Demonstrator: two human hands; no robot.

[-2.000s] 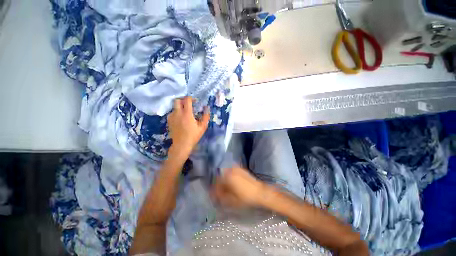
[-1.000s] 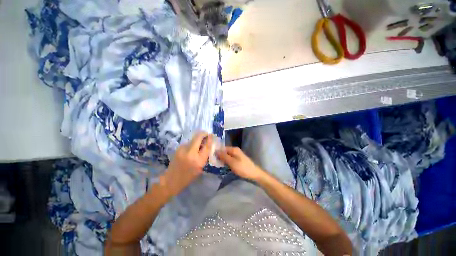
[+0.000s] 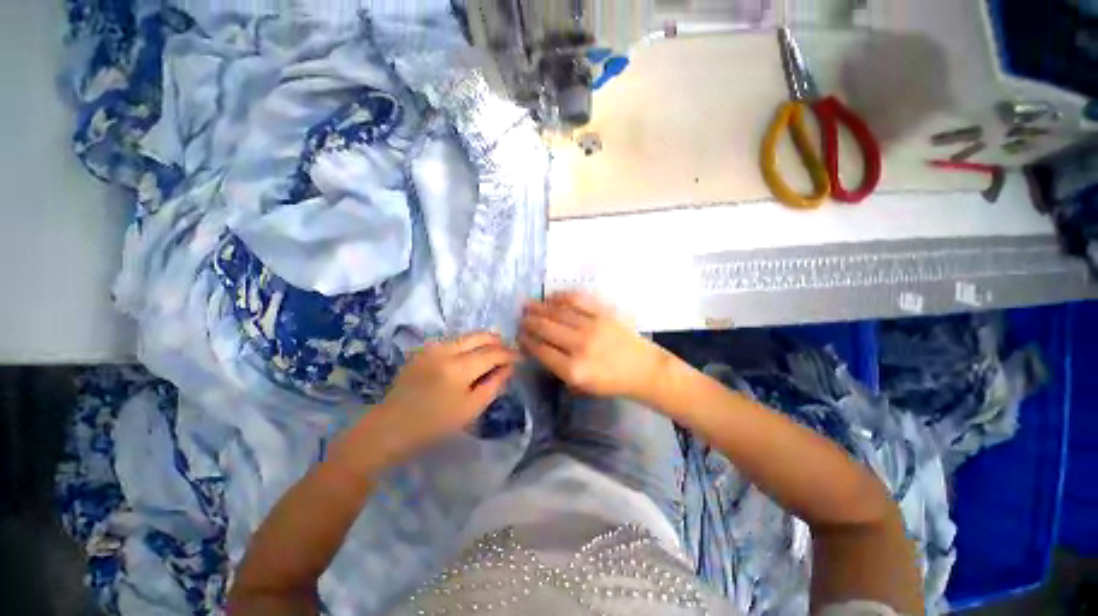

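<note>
Blue floral garment fabric [image 3: 319,247] lies bunched on the table at left, mostly pale wrong side up, and hangs over the front edge onto the lap. A pale crinkled shirred band [image 3: 491,181] runs from the machine's needle area down to my hands. My left hand [image 3: 452,379] pinches the fabric's right edge just below the table's front edge. My right hand [image 3: 580,343] is close beside it, fingertips bent on the same edge. The sewing machine's foot area [image 3: 564,102] is at top centre; the fabric reaches up beside it, and the needle itself cannot be made out.
Scissors [image 3: 819,150] with yellow and red handles lie right of the machine foot. A small red-handled tool [image 3: 963,166] lies farther right. A printed ruler [image 3: 831,267] runs along the table's front edge. Bunched garment pieces [image 3: 909,481] hang by a blue bin [image 3: 1017,481] at lower right.
Two seconds ago my left hand lay higher on the fabric and my right was blurred near the lap. Both are now together at the fabric edge. The shirred band now lies straighter toward me.
</note>
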